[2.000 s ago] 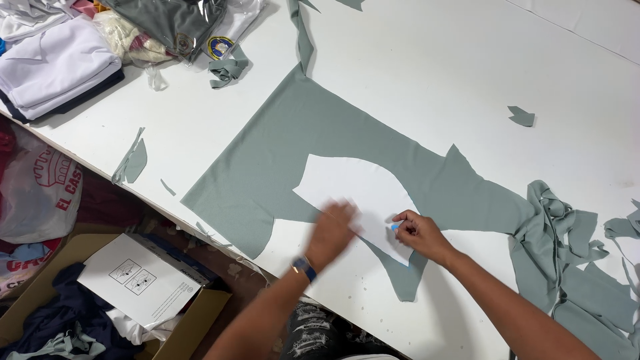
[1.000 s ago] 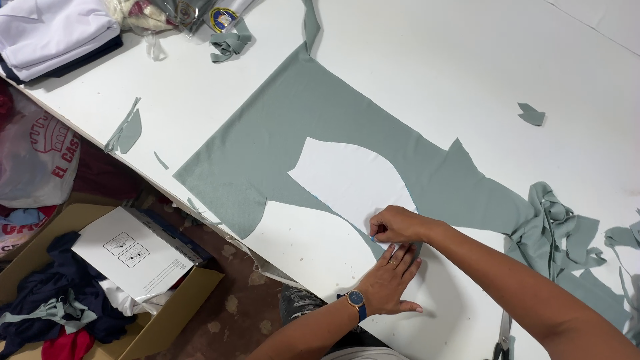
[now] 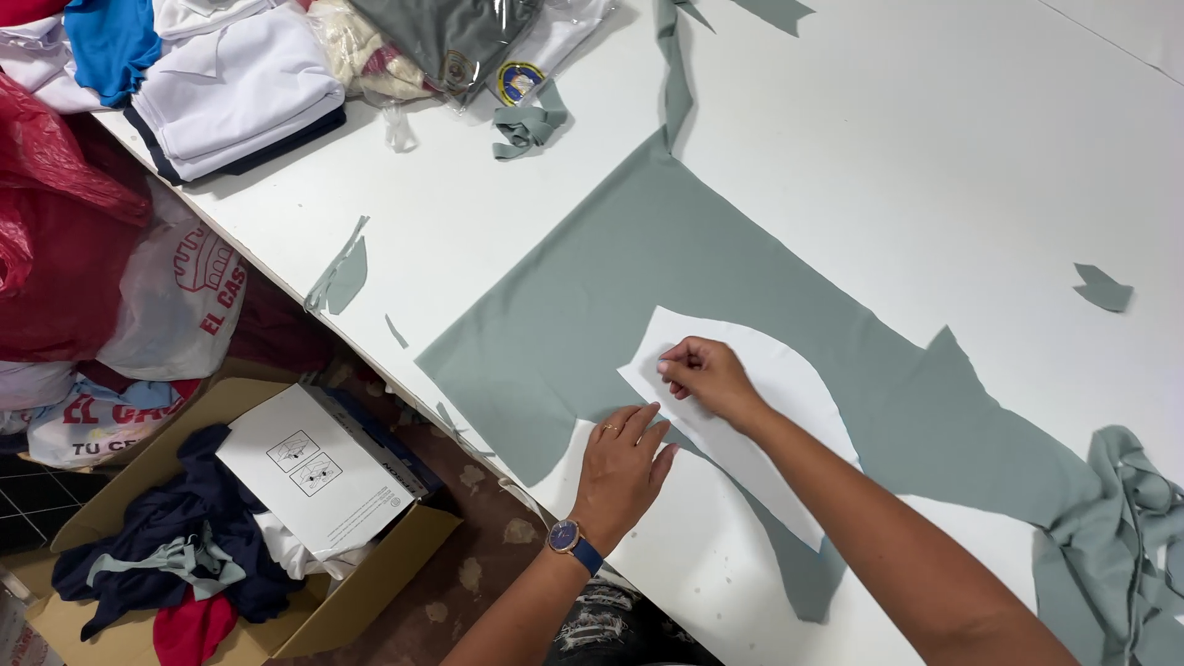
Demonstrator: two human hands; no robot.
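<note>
A white paper pattern piece (image 3: 795,398) with a curved edge lies on a spread of grey-green fabric (image 3: 592,277). My right hand (image 3: 708,375) is over the pattern's upper left part, fingertips pinched together; whether a small thing is between them cannot be made out. My left hand (image 3: 624,467), with a ring and a blue-strapped watch, rests with spread fingers at the pattern's lower left edge, its fingertips on the fabric and pattern edge. Below the pattern, the fabric has a curved cut-out and a narrow tongue hanging toward the table's front.
Bunched grey-green fabric (image 3: 1128,518) lies at the right. Fabric scraps (image 3: 1103,287) are scattered on the white table (image 3: 925,166). Folded white garments (image 3: 240,92) and bagged clothes stand at the upper left. Below the table edge is a cardboard box (image 3: 370,592) of cloth, beside plastic bags.
Both hands have moved from the pattern's lower end toward its upper left part. The scissors seen at the bottom right one second ago are out of sight.
</note>
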